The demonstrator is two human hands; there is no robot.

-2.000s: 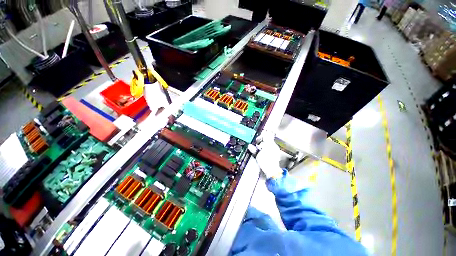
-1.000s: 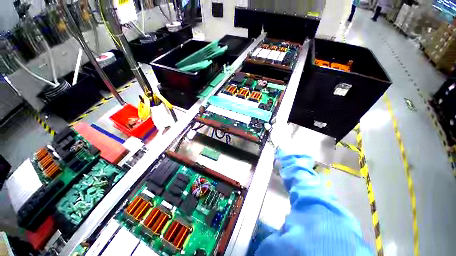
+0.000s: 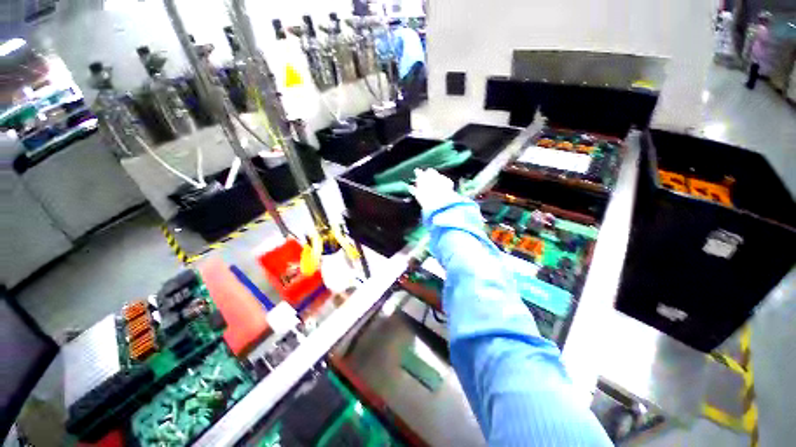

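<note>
My right hand (image 3: 432, 189), in a white glove and blue sleeve, reaches across the conveyor to the near side of a black tote (image 3: 375, 202). Its fingers are at the long green strips (image 3: 424, 162) in the tote; whether they grip one cannot be told. My left hand is not in view. On the conveyor, a circuit board (image 3: 559, 240) with a pale teal strip (image 3: 543, 292) across it lies partly behind my forearm. A nearer board (image 3: 319, 417) is cut off by the bottom edge.
At left are a tray of small green pieces (image 3: 194, 397), another board (image 3: 140, 336), a red bin (image 3: 288, 269) and yellow-handled tools (image 3: 321, 249). A far board (image 3: 559, 159) lies up the conveyor. A black tote (image 3: 698, 253) with orange plates stands right. People are in the background.
My right hand has left the right-hand rail and moved across the conveyor to the tote of green strips. The view has turned left and up. A gap has opened between the two nearer boards.
</note>
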